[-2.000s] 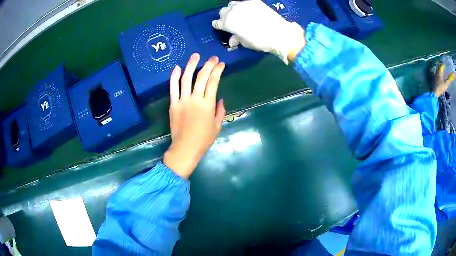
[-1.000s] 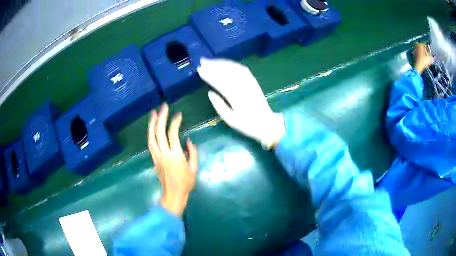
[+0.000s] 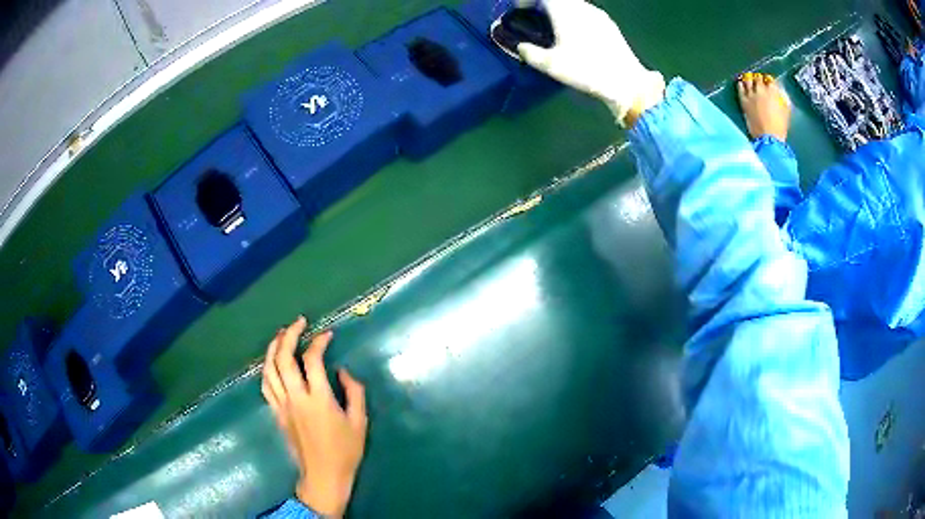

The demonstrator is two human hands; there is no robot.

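My right hand (image 3: pixel 598 56), in a white glove, is at the top centre with its fingers closed on a dark smart watch with a pale rim (image 3: pixel 523 30). The watch is over a blue box partly hidden by the hand. Left of it, an open box base (image 3: pixel 383 46) shows a black watch (image 3: pixel 433 61). My left hand (image 3: pixel 319 426) is bare, fingers spread, low at the bench edge, holding nothing. A lid with a ring of dots (image 3: pixel 350 132) and another open box (image 3: pixel 264 225) with a black watch (image 3: pixel 219 200) stand between.
More blue lids (image 3: pixel 152 304) and open boxes (image 3: pixel 117 411) line the green conveyor at the left. A white paper (image 3: pixel 140 511) is cut off at the bottom left. At the right are a neighbour's yellow-tipped hand (image 3: pixel 764 104) and a clear bag of parts (image 3: pixel 850 91).
My right hand has moved up and right and closed on the pale-rimmed watch. My left hand has moved down and left. The boxes and paper appear lower and further left.
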